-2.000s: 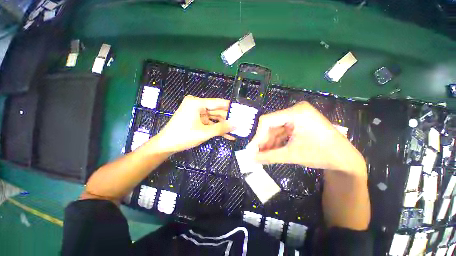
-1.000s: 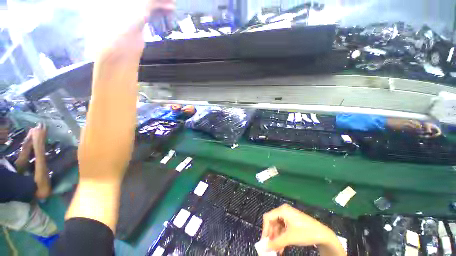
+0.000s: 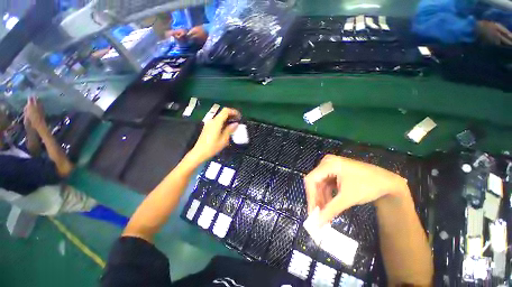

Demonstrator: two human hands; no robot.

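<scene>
My left hand (image 3: 218,133) is over the back left corner of the black compartment tray (image 3: 264,190). Its fingers are bent beside a white square (image 3: 240,134); whether they hold it cannot be told. My right hand (image 3: 342,188) is over the tray's right part and pinches one end of a white two-part piece (image 3: 338,246), which hangs down towards the front right. More white squares (image 3: 222,225) sit in tray pockets at the left and front. No black housing shows in either hand.
A dark empty tray (image 3: 160,151) is at left, a crowded parts tray (image 3: 477,224) at right. Two-part pieces (image 3: 319,112) lie on the green bench (image 3: 365,103). Another person's blue sleeve (image 3: 443,22) is across the bench, and a person (image 3: 33,168) is at far left.
My left hand has come down from high at the upper left to the tray. My right hand still has the white piece, now more in view. The view has tilted downward.
</scene>
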